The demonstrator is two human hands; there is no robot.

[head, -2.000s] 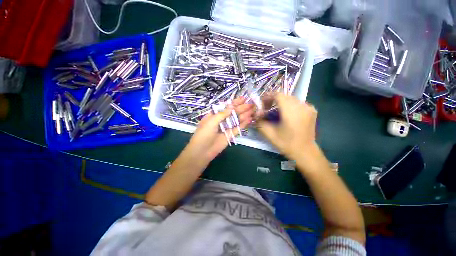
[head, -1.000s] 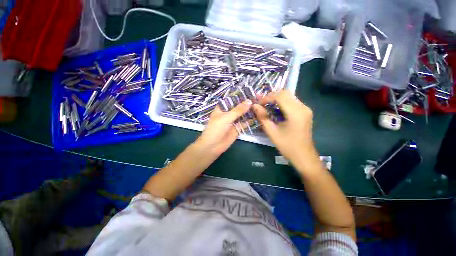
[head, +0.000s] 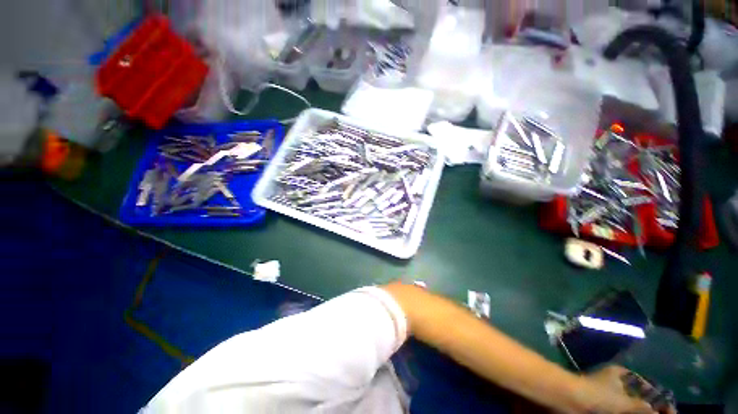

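My left hand point(head: 617, 391) is at the bottom right corner, blurred and cut off by the lower edge, with its forearm stretched across from the bottom middle. It holds several dark and silver metal cylinders point(head: 645, 390) side by side. My right hand is out of the picture. The white tray point(head: 333, 217), heaped with metal cylinders, lies in the middle of the bench. The blue tray point(head: 136, 212) with fewer cylinders lies against its left side.
A clear box point(head: 507, 189) of cylinders and red bins point(head: 660, 238) stand right of the white tray. A black arm point(head: 688, 162) curves down at far right. A black phone point(head: 603, 327) and small white case point(head: 583, 253) lie before it. Red bins point(head: 151, 73) stand far left.
Both hands have left the white tray. My left arm now reaches to the lower right, and my right hand has gone out of view. The camera view has shifted, showing more of the bench's back.
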